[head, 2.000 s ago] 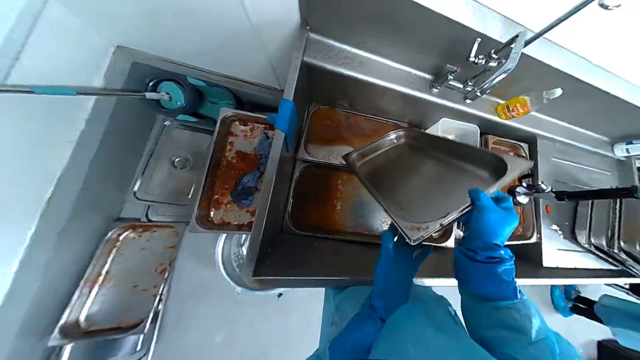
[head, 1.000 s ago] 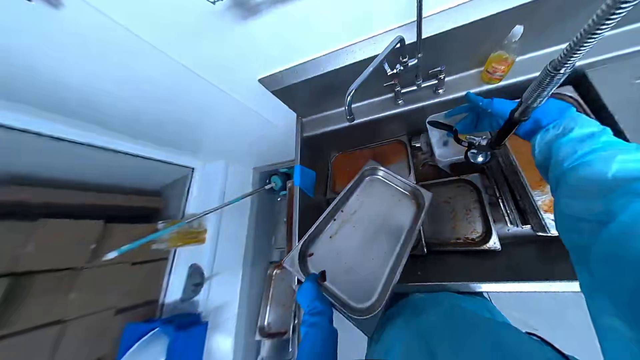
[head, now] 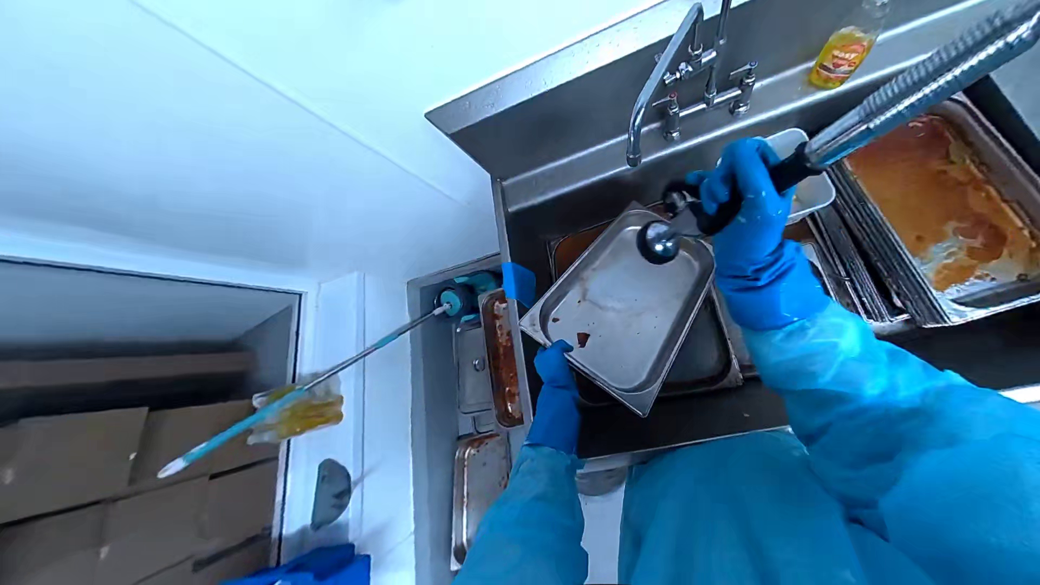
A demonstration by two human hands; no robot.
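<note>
My left hand (head: 556,366), in a blue glove, grips the lower left corner of a shallow stainless steel pan (head: 626,301), tilted over the sink (head: 601,426). Brown bits cling to the pan's inner face. My right hand (head: 747,211), also gloved, is closed around the black handle of a pre-rinse spray head (head: 660,242), whose round nozzle is over the pan's upper part. From the handle a metal spring hose (head: 926,81) runs to the upper right. No water can be made out. Under the held pan lie further pans, partly hidden.
Stacked dirty pans (head: 942,203) stand at the right, beside a white plastic tub (head: 812,191). Behind the sink are a tap (head: 674,73) and a yellow liquid bottle (head: 845,57). At the left are a food-stained pan (head: 502,357), another pan (head: 479,487) and a long-handled tool (head: 325,378).
My right hand let go of the pan and now holds the spray head, which has moved left over the pan. My left hand keeps the pan. The view has swung left.
</note>
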